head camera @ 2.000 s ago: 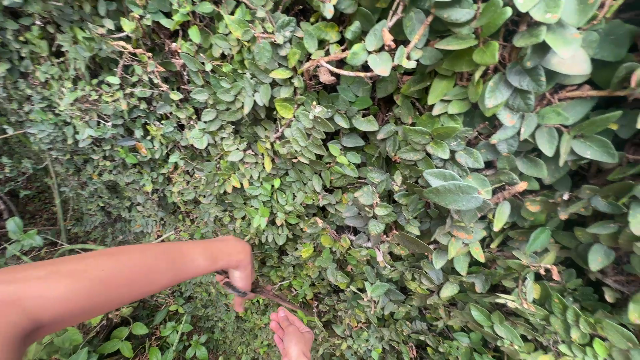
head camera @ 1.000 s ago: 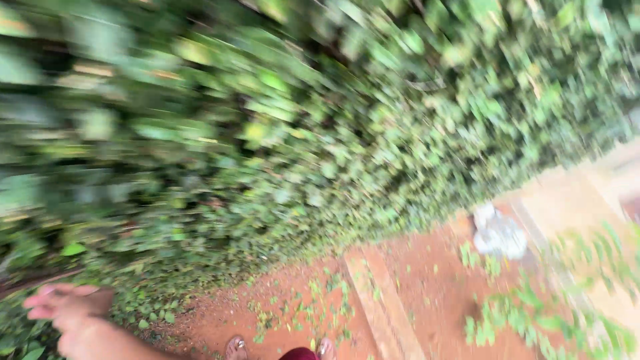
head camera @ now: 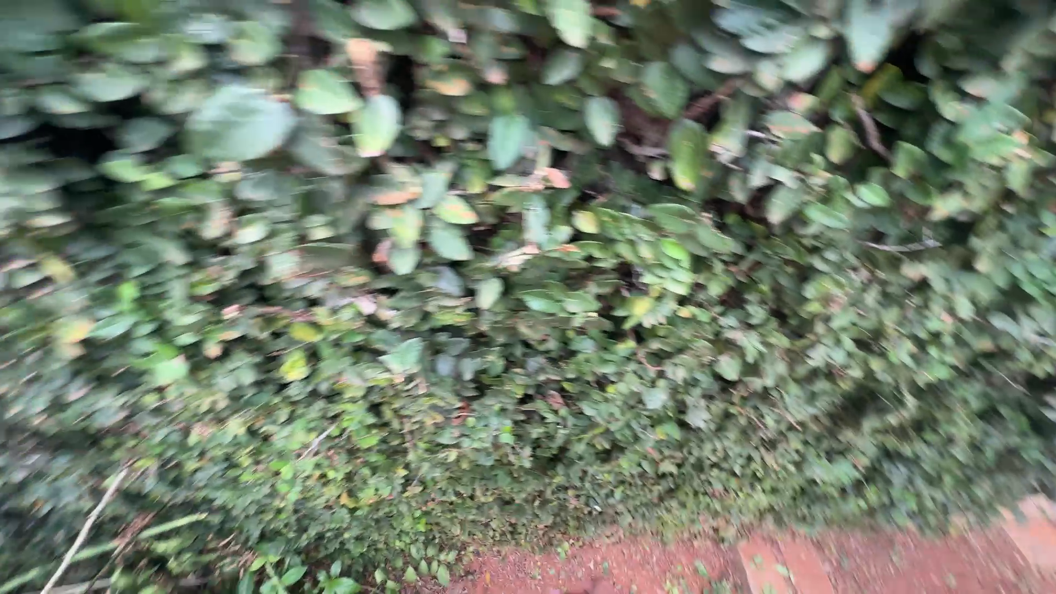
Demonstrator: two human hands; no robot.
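A dense leafy hedge [head camera: 528, 330] fills nearly the whole head view, blurred by motion. Its leaves are green, some of them yellow or brown, with larger ones near the top. Thin woody branches [head camera: 870, 128] show among the leaves at the upper right. Neither my left hand nor my right hand is in the frame, so what they hold cannot be seen.
Red soil [head camera: 594, 565] with scattered leaves runs along the bottom right at the foot of the hedge. A pale reddish edging strip [head camera: 784, 569] crosses it. Dry stems [head camera: 89, 524] stick up at the lower left.
Both hands, seen two seconds ago low in front of the hedge with a dark-handled tool, are out of view now. The view has swung right, then back to the hedge.
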